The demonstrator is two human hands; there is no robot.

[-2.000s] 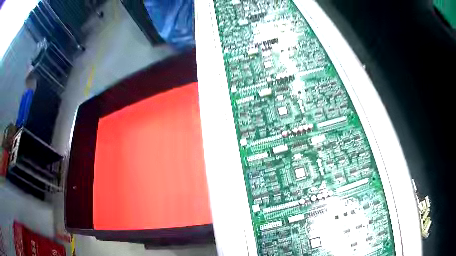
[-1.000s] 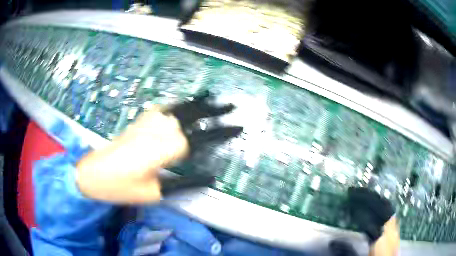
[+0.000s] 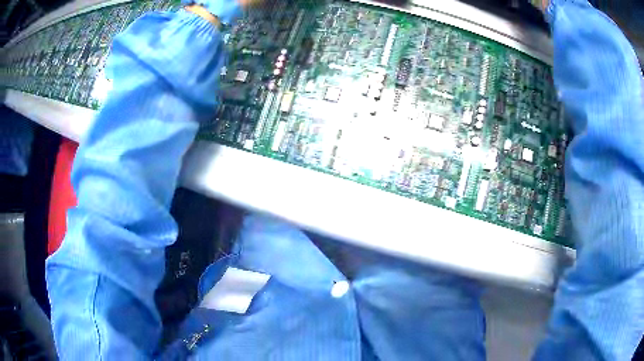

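Observation:
A long strip of green circuit boards (image 3: pixel 332 95), dense with small parts, runs across the upper view, with a bright glare in its middle. My left arm reaches up over the boards. Only a sliver of my left hand (image 3: pixel 248 3) shows at the top edge, beyond a light blue band at the wrist; its fingers are cut off or blurred. My right sleeve reaches up at the right side, over the right part of the boards. My right hand is beyond the top edge. What either hand holds is hidden.
A pale rail (image 3: pixel 367 222) runs along the near side of the boards, close to my blue smock (image 3: pixel 296 310). Another pale rail (image 3: pixel 487 28) lies on the far side. A red surface (image 3: pixel 62 197) with a dark edge shows at the left, beside my left sleeve.
Both hands have moved from over the boards to the top edge and mostly out of view. The view has tilted down, showing more of my sleeves and smock. The tan block behind the far rail has left view.

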